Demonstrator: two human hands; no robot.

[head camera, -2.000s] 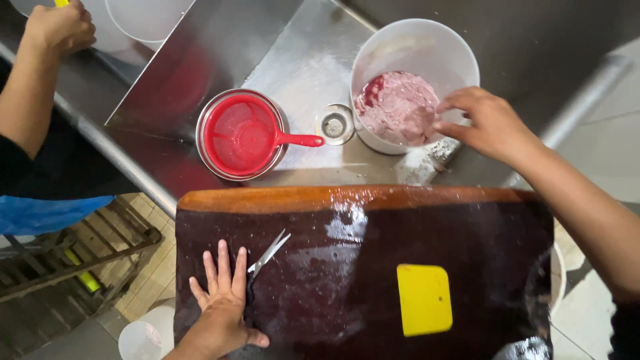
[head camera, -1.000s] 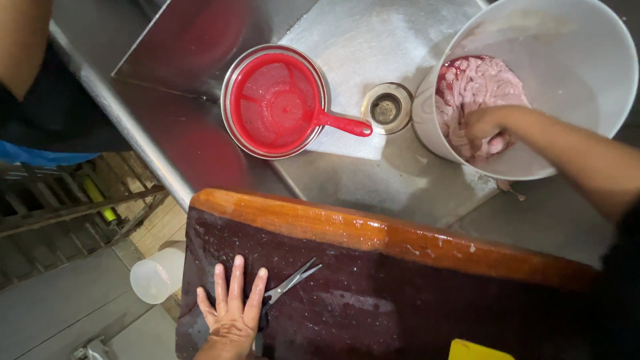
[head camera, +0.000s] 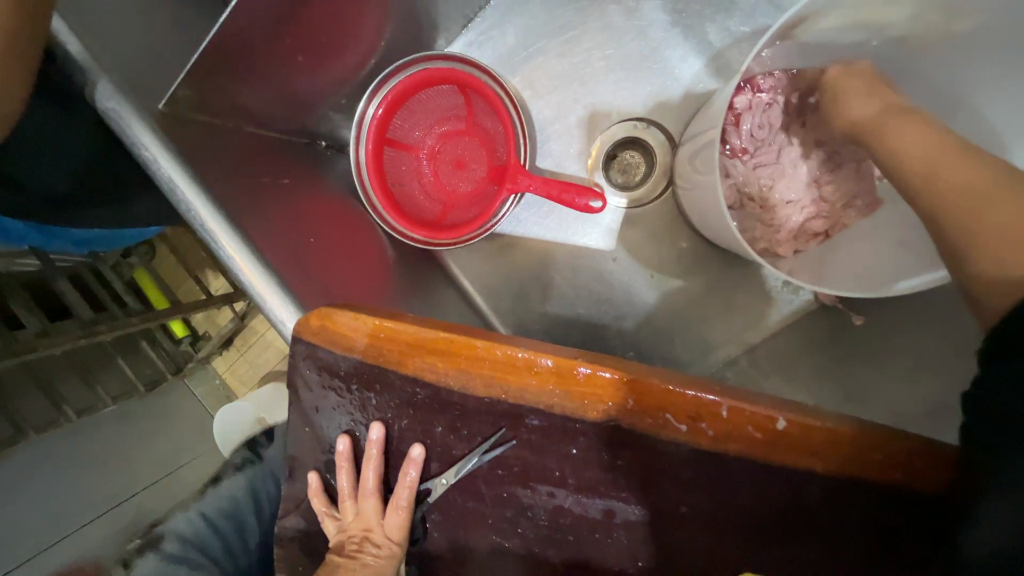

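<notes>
My left hand [head camera: 364, 512] lies flat with fingers spread on a dark, wet board with a wooden edge [head camera: 480, 360]. Just right of it, a pair of scissors [head camera: 464, 472] rests on the board, blades slightly apart, its handles partly hidden. My right hand [head camera: 860, 100] reaches into a large white plastic bucket [head camera: 888, 272] at the upper right. Its fingers are hidden among pale pink, wet, stringy raw meat or entrails [head camera: 788, 184], so its grip cannot be seen. A red plastic strainer [head camera: 448, 160] sits in a round metal bowl [head camera: 362, 188] in the sink.
The steel sink [head camera: 592, 296] has a drain [head camera: 630, 164] between strainer and bucket. A metal rail [head camera: 184, 184] runs along its left side. Another person's arm [head camera: 20, 64] shows at the upper left. Below are a slatted rack [head camera: 104, 320] and a white container [head camera: 248, 416].
My right hand has moved from the bucket's rim down into the pink contents. My left hand stays flat on the board beside the scissors. The view has shifted closer to the sink.
</notes>
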